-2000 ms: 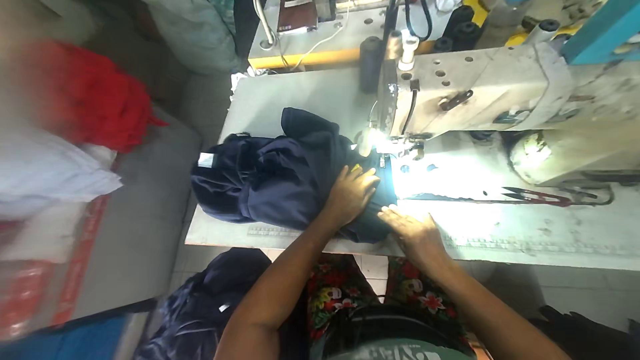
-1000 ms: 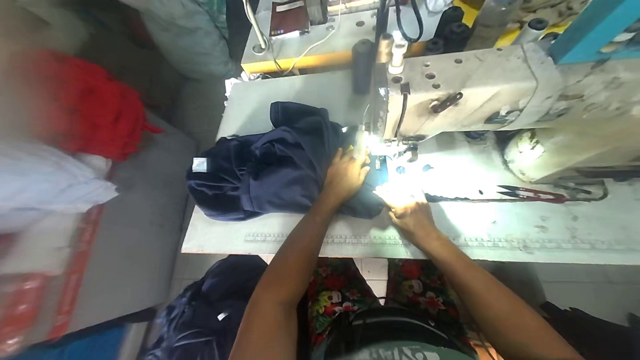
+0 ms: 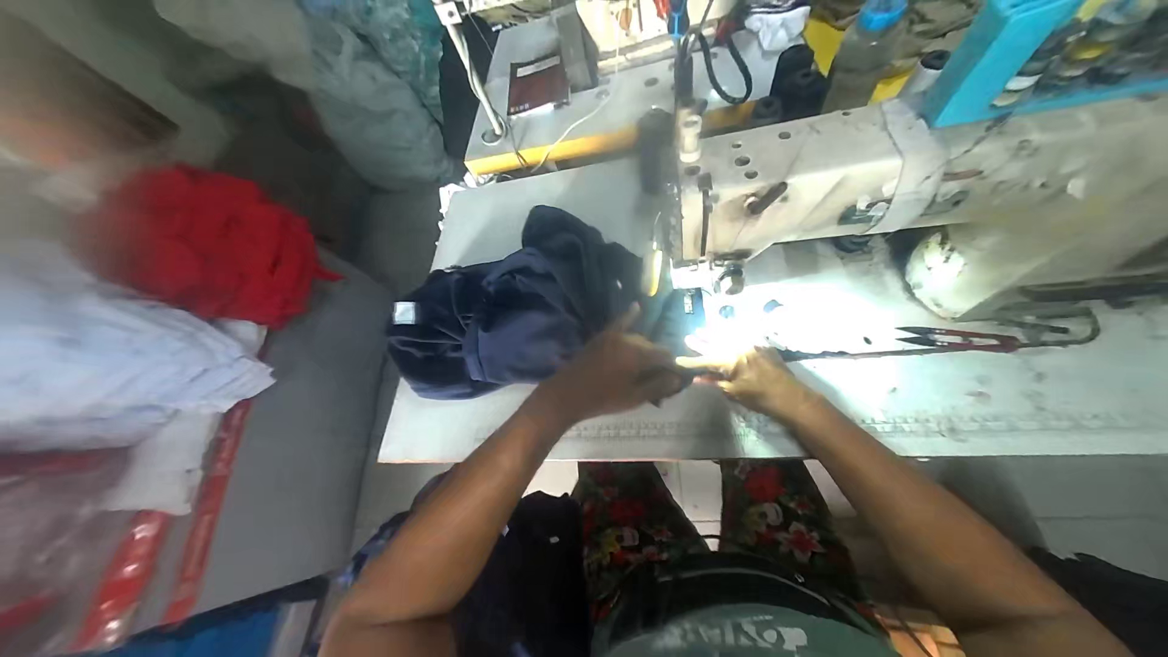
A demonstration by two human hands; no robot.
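A bunched navy garment [image 3: 525, 315] with a small white tag lies on the sewing machine's table, left of the machine head [image 3: 730, 201]. My left hand [image 3: 630, 370] is at the garment's lower right side, its fingers pointing toward the needle area. My right hand [image 3: 753, 376] meets it just below the lit presser foot [image 3: 721, 276], fingertips close together on what looks like the garment's edge. Glare and blur hide exactly what the fingertips pinch. Red-handled thread snips [image 3: 967, 340] lie right of my right hand.
A second table [image 3: 547, 137] with a dark red booklet [image 3: 538, 85] stands behind. Thread cones [image 3: 798, 82] and a bottle [image 3: 862, 50] are beyond the machine. Red cloth [image 3: 219, 246] and pale cloth [image 3: 109, 328] lie at left. More dark cloth [image 3: 538, 566] hangs below the table edge.
My left hand has moved down and toward my right hand, off the spot beside the needle. Both hands now meet below the presser foot.
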